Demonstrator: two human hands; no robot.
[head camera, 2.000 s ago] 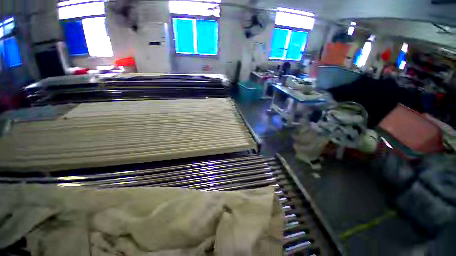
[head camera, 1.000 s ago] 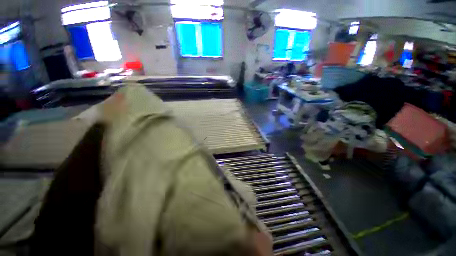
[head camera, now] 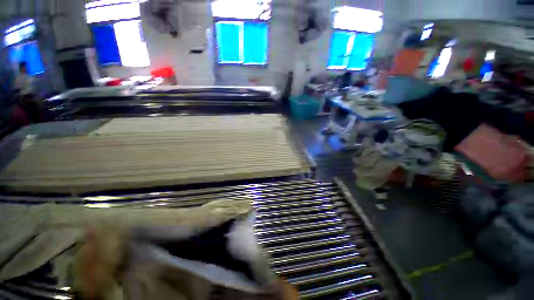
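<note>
An off-white curtain panel lies loose and rumpled over the near rack of shiny metal tubes. Its right part is bunched and raised, with a dark opening and a pale edge showing. My left hand is a blurred skin-toned patch at the lower left, in the bunched cloth and seemingly closed on it. My right hand shows only as a small blurred part at the bottom edge, beside the cloth's right edge; its fingers cannot be made out.
A folded off-white panel lies in parallel ridges on the rack beyond, with a grey-blue cloth at its left. Another tube rack stands behind. At right are a sewing table, a salmon-coloured bundle, grey bags and a yellow floor line.
The cloth held high in front of me a second ago has come down onto the near rack. My left hand has moved down with it. More bare tubes show at the right than two seconds ago.
</note>
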